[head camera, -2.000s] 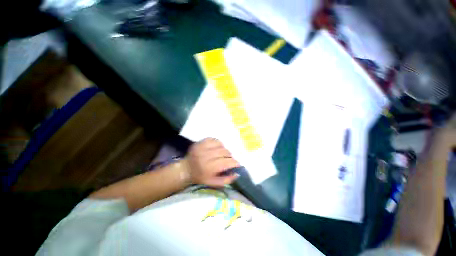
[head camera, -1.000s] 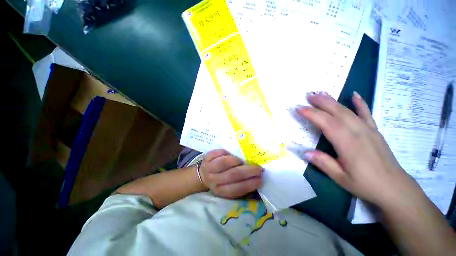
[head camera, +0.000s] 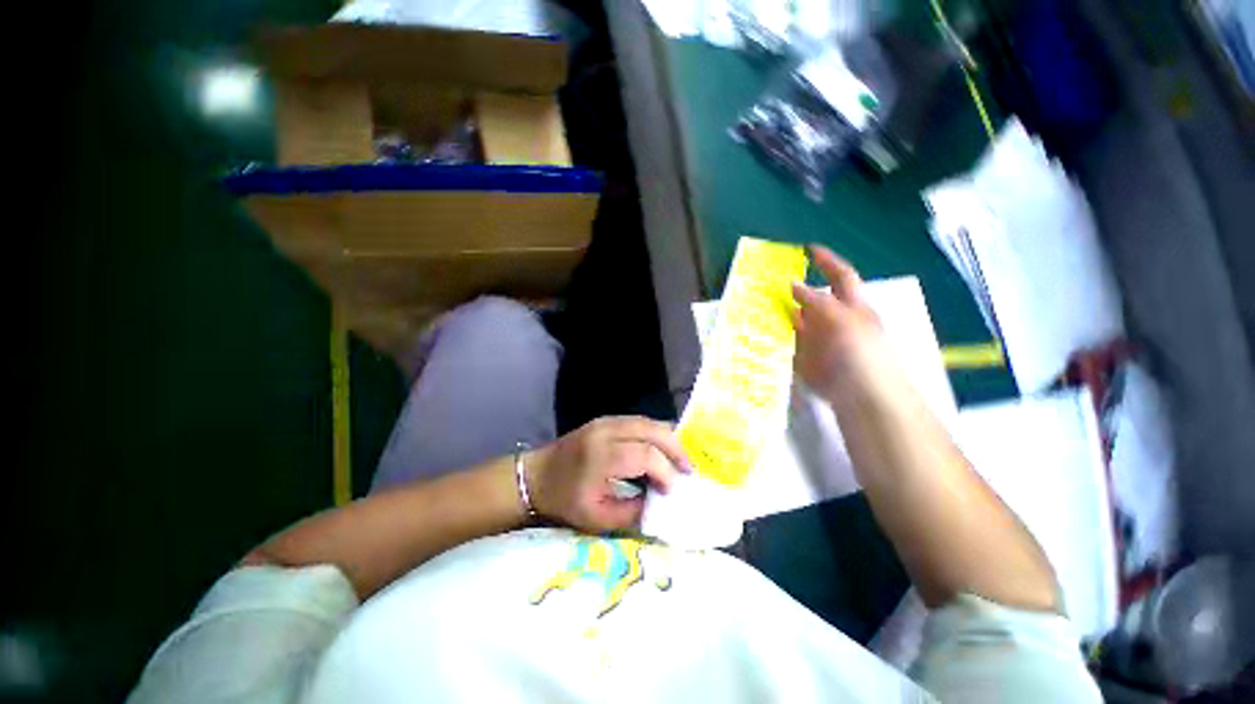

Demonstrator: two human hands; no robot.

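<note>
The yellow label strip (head camera: 745, 365) is lifted in front of me, its white backing at the lower end. My left hand (head camera: 606, 472) holds its lower end near my shirt. My right hand (head camera: 835, 330) grips its upper end at the right edge. A white inspection sheet (head camera: 895, 305) lies on the green mat partly under the strip and my right arm.
An open carton (head camera: 427, 227) with a blue edge stands on the floor at left. A bag of dark small parts (head camera: 787, 142) lies on the bench (head camera: 719, 220) at the back. A stack of papers (head camera: 1021, 261) and more sheets (head camera: 1042, 468) lie at right.
My right hand has moved from above the sheet to the strip's upper end and taken hold of it. The strip has been lifted. The view has turned left, showing more of the carton.
</note>
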